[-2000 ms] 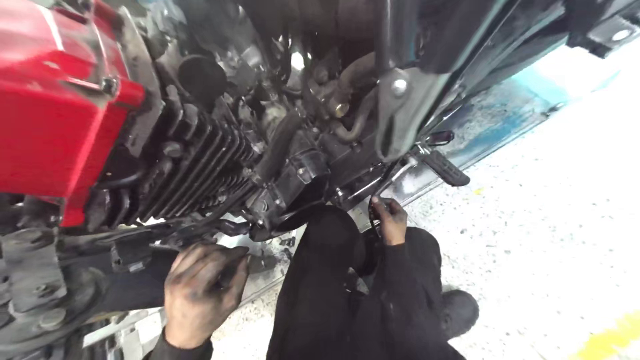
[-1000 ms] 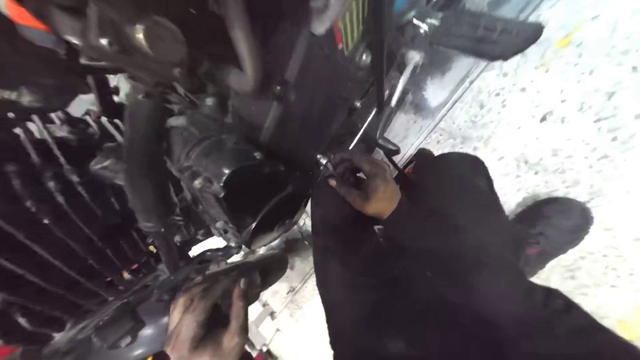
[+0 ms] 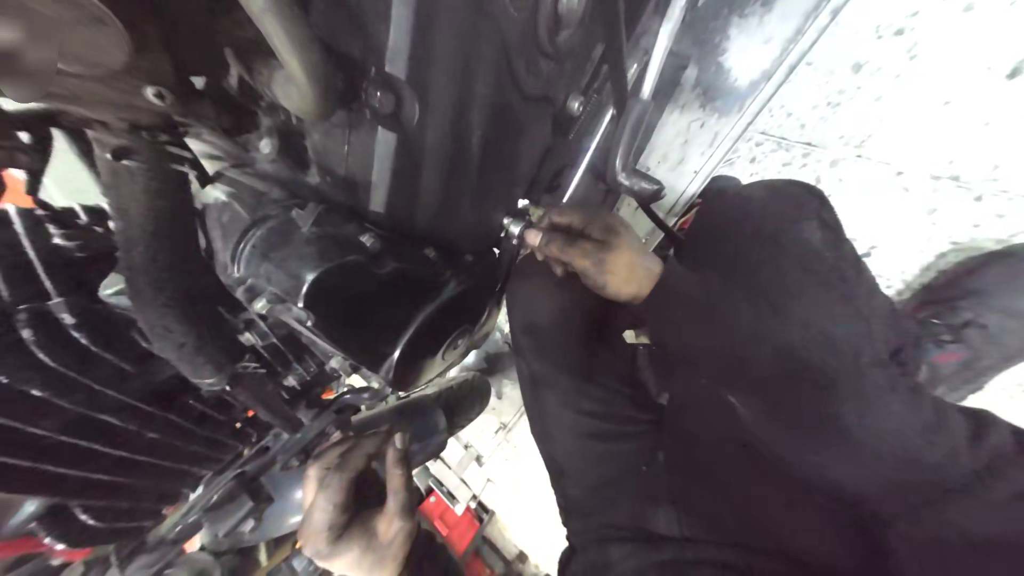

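A motorcycle engine fills the left and middle of the view, with a glossy black engine cover at its lower side. My right hand pinches a small metal fitting beside the right end of that cover; its exact kind cannot be made out. My left hand is at the bottom, its fingers bent against a dark rounded part below the cover. Whether the left fingers grip that part is unclear.
A black hose and cooling fins lie to the left. A bent metal lever stands above my right hand. My dark-clothed legs take up the lower right. A red object lies beneath the engine.
The view has moved much closer to the engine's lower side. My right hand, earlier by my knee, is now at the fitting beside the engine.
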